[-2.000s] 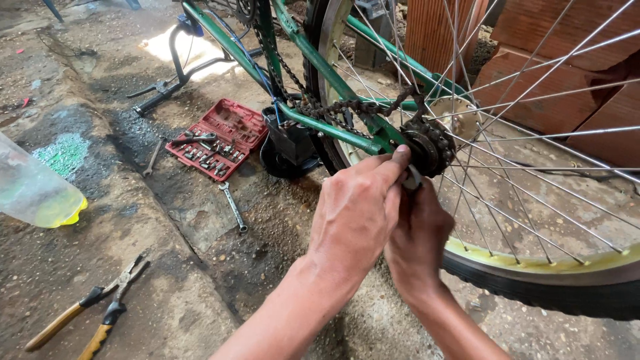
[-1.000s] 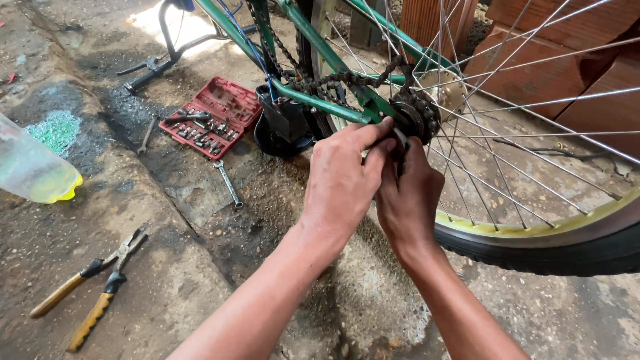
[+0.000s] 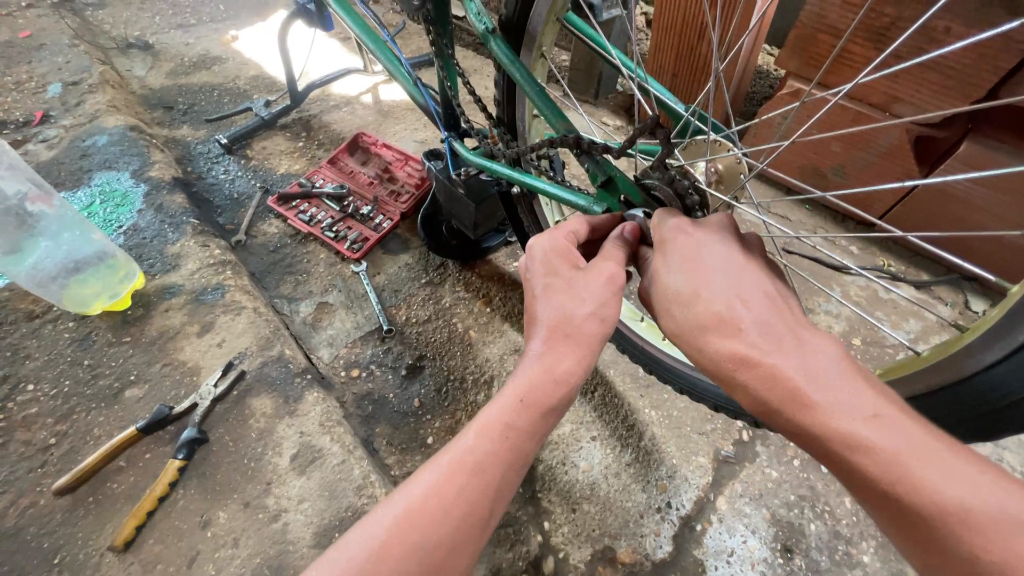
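A green bicycle frame [image 3: 534, 186] stands upside down or tilted, which I cannot tell, with its rear wheel [image 3: 680, 370] at the right. My left hand [image 3: 578, 276] pinches a small metal part [image 3: 638, 216] between thumb and forefinger, at the rear axle end of the frame. Close against it, my right hand [image 3: 720, 288] has its fingers curled at the same metal part, just below the dark rear sprocket [image 3: 676, 188]. The greasy chain [image 3: 560, 144] runs forward from the sprocket. My fingers hide most of the part and the axle.
An open red socket set case [image 3: 352, 196] lies left of the bicycle, near a combination wrench [image 3: 373, 298] and another wrench [image 3: 250, 216]. Pliers [image 3: 206, 396] with yellow-and-black handles rest on the concrete at the lower left. A plastic bottle [image 3: 60, 240] lies at the left edge; bricks [image 3: 856, 120] stand behind the wheel.
My right hand has turned over, its back now facing up beside the sprocket. My left hand stays at the axle end, its thumb and forefinger now at the small metal part.
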